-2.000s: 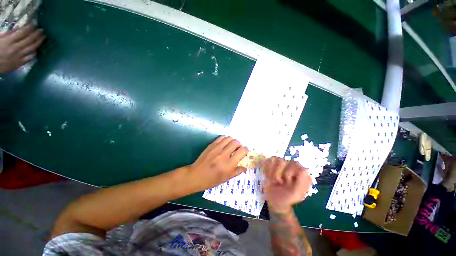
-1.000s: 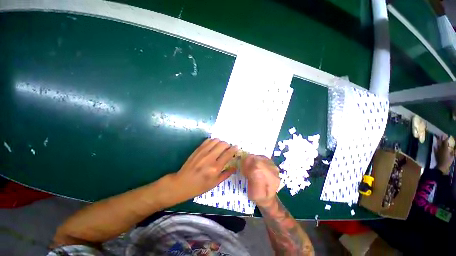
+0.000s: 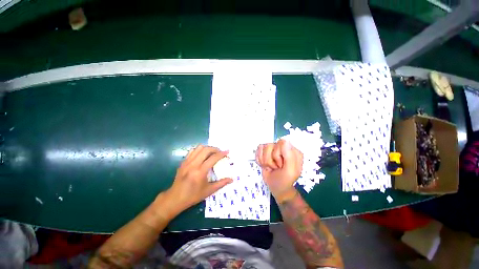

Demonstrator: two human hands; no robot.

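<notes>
My left hand (image 3: 195,176) holds a cream plastic housing (image 3: 224,168) between thumb and fingers, above the lower part of a long white adhesive sheet (image 3: 239,198) with rows of small blue-dark marks. The housing looks pale and partly washed out by glare. My right hand (image 3: 281,164) is curled like a fist over the sheet's right edge, a short way right of the housing. Its fingertips are bunched and blurred. I cannot tell if they hold a thin tool or a small piece.
A heap of small white backing squares (image 3: 310,152) lies right of the sheet. Further right are spare sheets (image 3: 366,131) on bubble wrap (image 3: 326,94), a yellow-and-black tool (image 3: 395,164) and a brown box (image 3: 451,157) of dark parts. A cream piece (image 3: 77,19) lies on the green belt.
The view has turned, levelling the bench edge. My right hand has moved away from the housing, which stays in my left hand. A cream piece now shows on the belt.
</notes>
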